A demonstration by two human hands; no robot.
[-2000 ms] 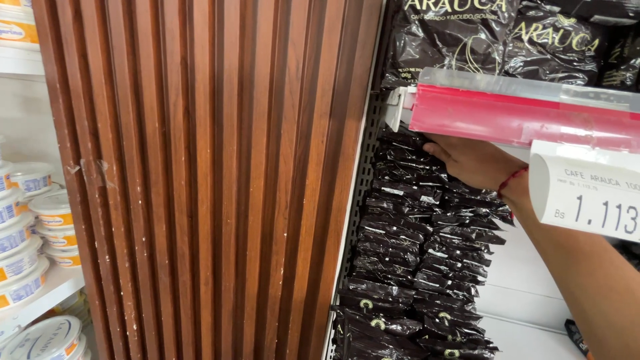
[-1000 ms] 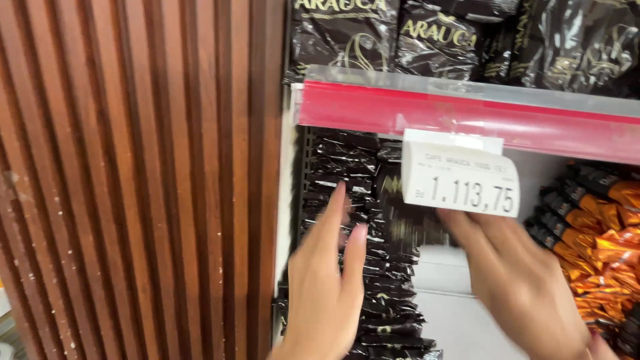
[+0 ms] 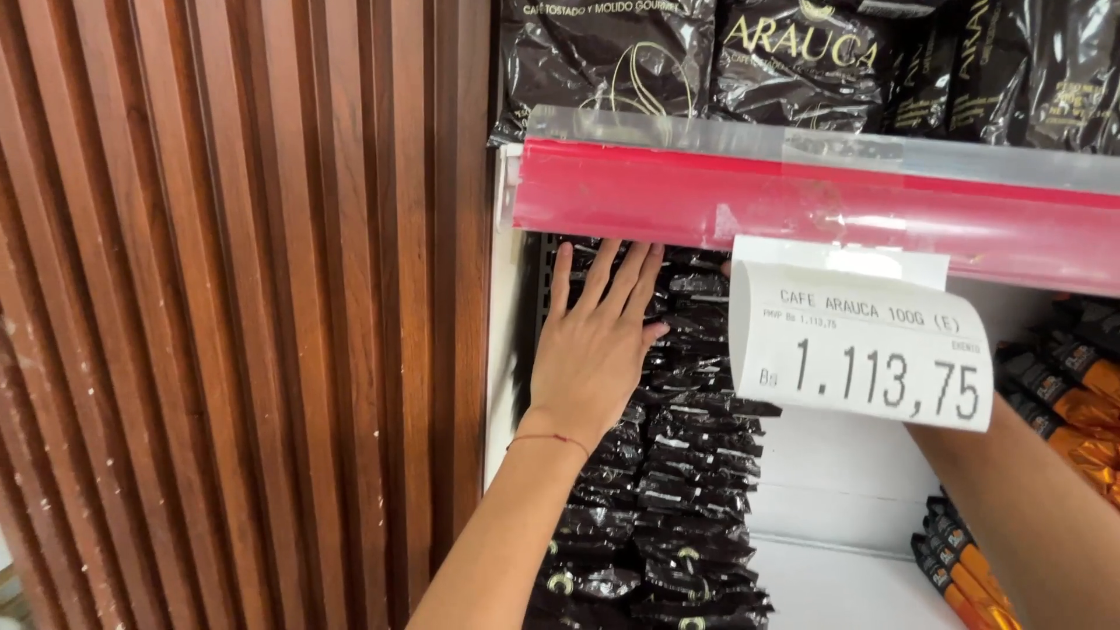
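Observation:
Small black coffee packets (image 3: 691, 490) stand stacked in two columns on the shelf below a red shelf edge. My left hand (image 3: 595, 341), with a thin red cord at the wrist, lies flat on the upper packets of the left column, fingers spread and pointing up. My right forearm (image 3: 1024, 490) reaches in from the right behind a white price tag (image 3: 862, 341). The tag hides nearly all of my right hand; only a fingertip may show at its left edge, near the right column. What that hand holds cannot be seen.
A slatted brown wood panel (image 3: 245, 306) borders the shelf on the left. The red shelf edge (image 3: 630, 192) with a clear plastic strip runs above my hands. Larger black coffee bags (image 3: 801, 66) stand on the shelf above. Orange and black packets (image 3: 962, 560) are stacked at the right.
My left hand, out of view two seconds ago and in front of the packets one second ago, now rests on the upper packets. My right hand has gone behind the price tag.

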